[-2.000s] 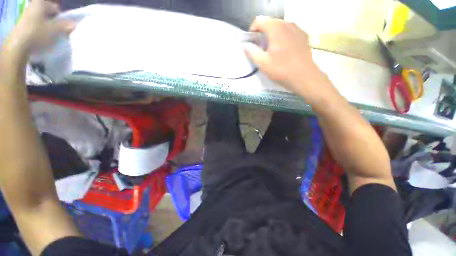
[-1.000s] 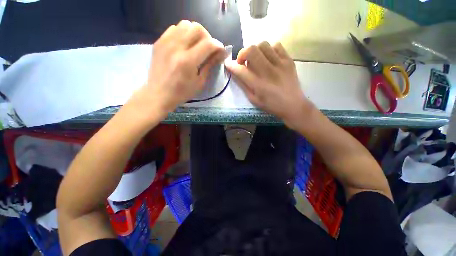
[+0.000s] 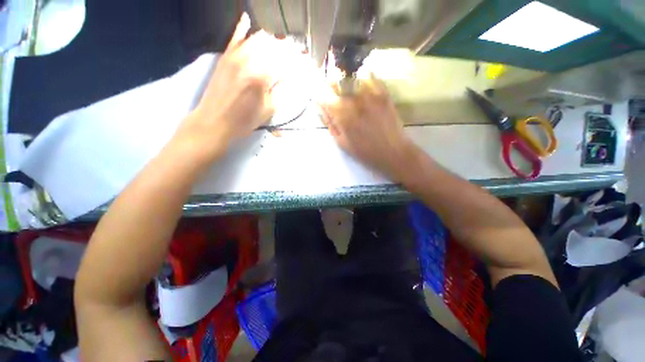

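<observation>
The white cut piece (image 3: pixel 134 134) lies on the machine table, its thin black edge curving between my hands. The black fabric panel (image 3: pixel 134 53) lies behind and under it at the left. My left hand (image 3: pixel 237 88) rests on the white piece, fingers spread towards the presser foot. My right hand (image 3: pixel 368 120) is at the needle area (image 3: pixel 346 63), fingertips bent down on the work. Bright lamp glare washes out the fingertips, so whether either hand pinches the cloth cannot be told.
Scissors (image 3: pixel 520 141) with red and yellow handles lie right of my right hand. A dark switch panel (image 3: pixel 598 140) is beyond them. Red baskets (image 3: pixel 463 297) and a blue basket (image 3: pixel 258 311) stand below the table edge (image 3: pixel 297 201). Jumbled cut pieces (image 3: pixel 597 247) are low at right.
The view has tilted up to the machine head. Both hands moved from the table's front to the needle. My left hand has released its raised grip on the white piece's end and lies flatter.
</observation>
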